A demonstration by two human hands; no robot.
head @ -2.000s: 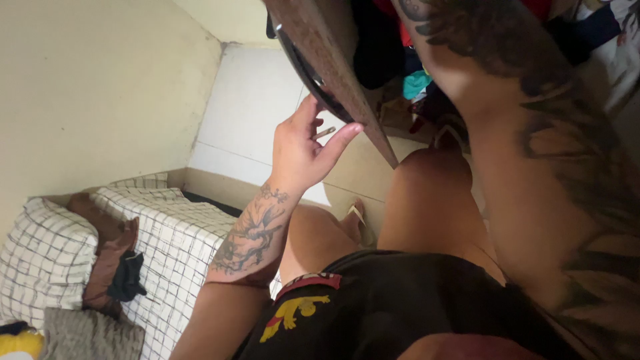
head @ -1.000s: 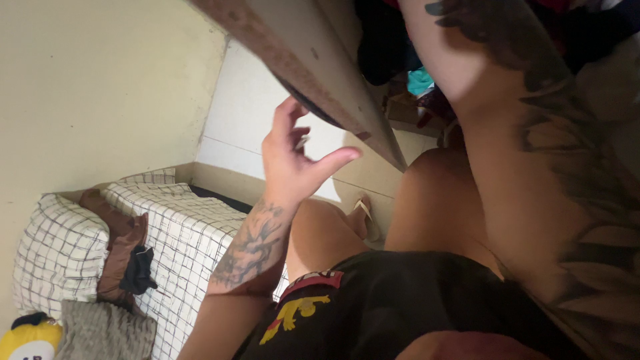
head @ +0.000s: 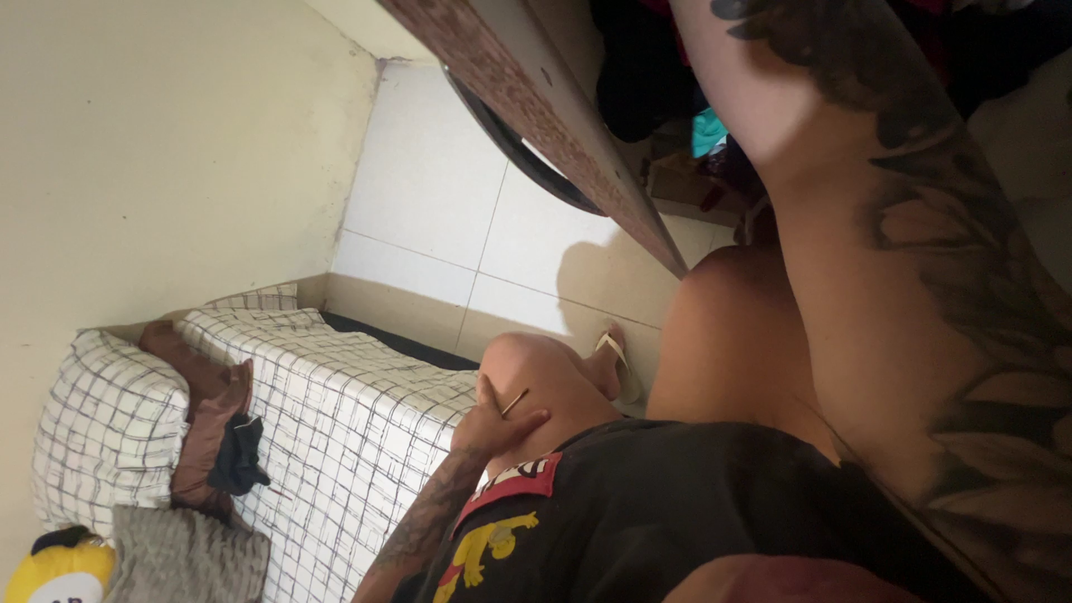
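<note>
My left hand [head: 500,425] lies low over my bare thigh, beside the bed, with a thin stick-like object [head: 515,403] held against the palm, its tip pointing up and right. My right forearm [head: 804,126] runs up out of the top of the view, so its hand is hidden. Between the two arms a worn wooden panel [head: 569,117] slants down, its lower corner near my knee. A dark curved rim [head: 528,167] shows along the panel's left side.
A bed with a checked sheet [head: 360,402], pillow [head: 109,419], brown cloth [head: 205,419], grey cloth [head: 188,553] and yellow plush item [head: 63,569] stands at left by the wall [head: 167,167]. Dark clothes [head: 636,75] and a box [head: 687,188] lie beyond the panel, above the tiled floor [head: 419,167].
My left hand has left the panel's edge and dropped back toward my thigh with the thin stick. The panel's curved rim is now more exposed. My right arm stays raised.
</note>
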